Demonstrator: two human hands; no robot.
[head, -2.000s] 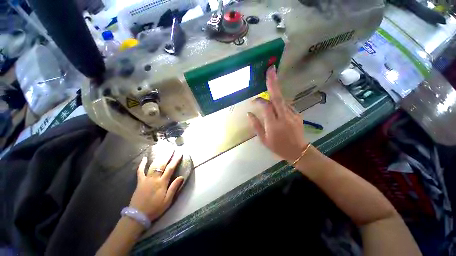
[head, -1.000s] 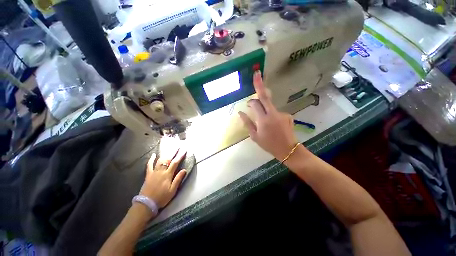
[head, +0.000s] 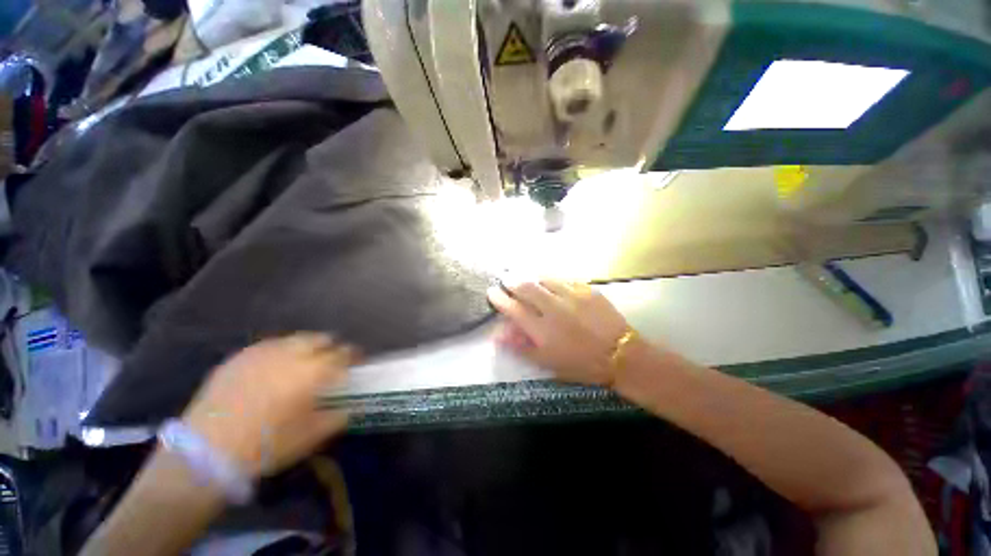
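A large dark grey-brown garment piece (head: 293,239) lies over the left of the machine bed, its right edge under the brightly lit needle area (head: 543,201). My right hand (head: 560,326) is at the cloth's right edge, just in front of the needle area, with the thumb and fingertips closed on that edge. My left hand (head: 272,396) is blurred, at the table's front edge below the cloth. Its fingers are bent, and whether it holds cloth cannot be told. The needle and presser foot are lost in glare.
The cream machine head carries a green control panel (head: 695,130) with a white screen. Blue-and-green thread snips (head: 858,295) lie on the bed at the right. The green-edged table front (head: 489,404) runs below. White packaging (head: 60,375) shows at the left.
The view has moved closer to the needle. My right hand has left the control panel and come to the cloth's edge. My left hand has moved from beside the needle to the front left.
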